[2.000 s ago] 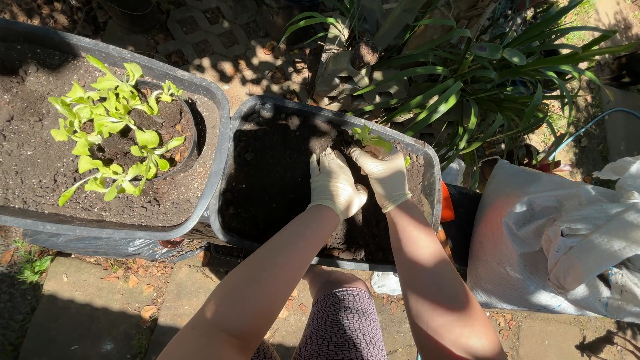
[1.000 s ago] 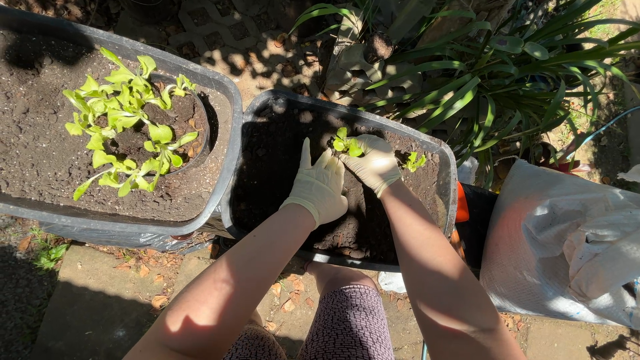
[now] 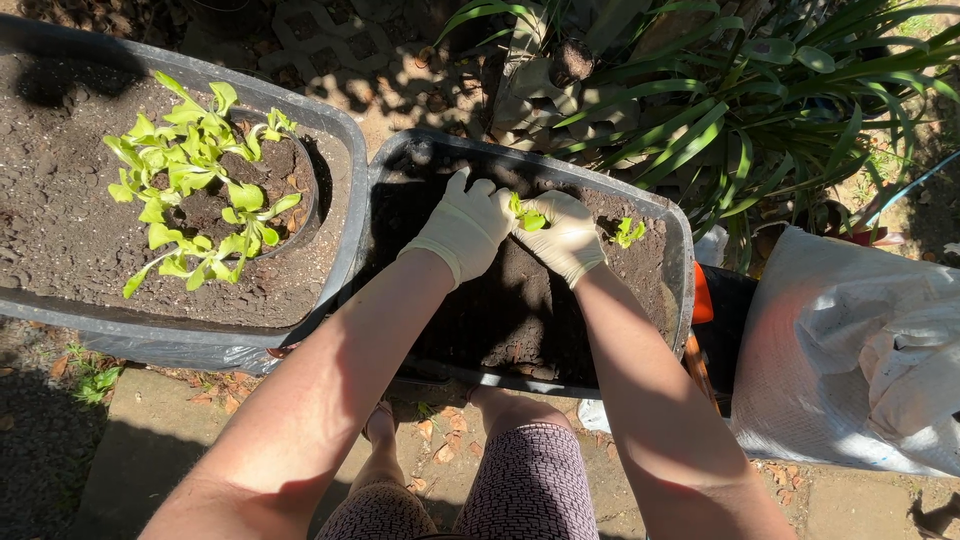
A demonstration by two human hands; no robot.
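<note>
Both hands wear pale latex-like gloves over a dark plastic planter (image 3: 679,259) of soil. My right hand (image 3: 559,232) has its thumb and fingers around a small green leafy seedling (image 3: 531,219). Close against the seedling's left side is my left hand (image 3: 469,221), its fingers bent and partly raised; whether it touches the stem is hidden. Another small seedling (image 3: 626,232) stands in the soil just right of my right hand. In the larger planter (image 3: 349,157) at left, a round pot (image 3: 307,195) holds several light green leafy seedlings (image 3: 191,169).
A white woven sack (image 3: 832,352) stands at the right, beside an orange tool part (image 3: 702,296). Strap-leaved plants (image 3: 705,127) lean near the planter's far right edge. Paving slabs (image 3: 150,450) with dry leaves lie below, around my feet.
My left hand has moved from open-fingered beside the seedling to close against it. Two seconds ago both hands were down at the soil, with the seedling near the right hand.
</note>
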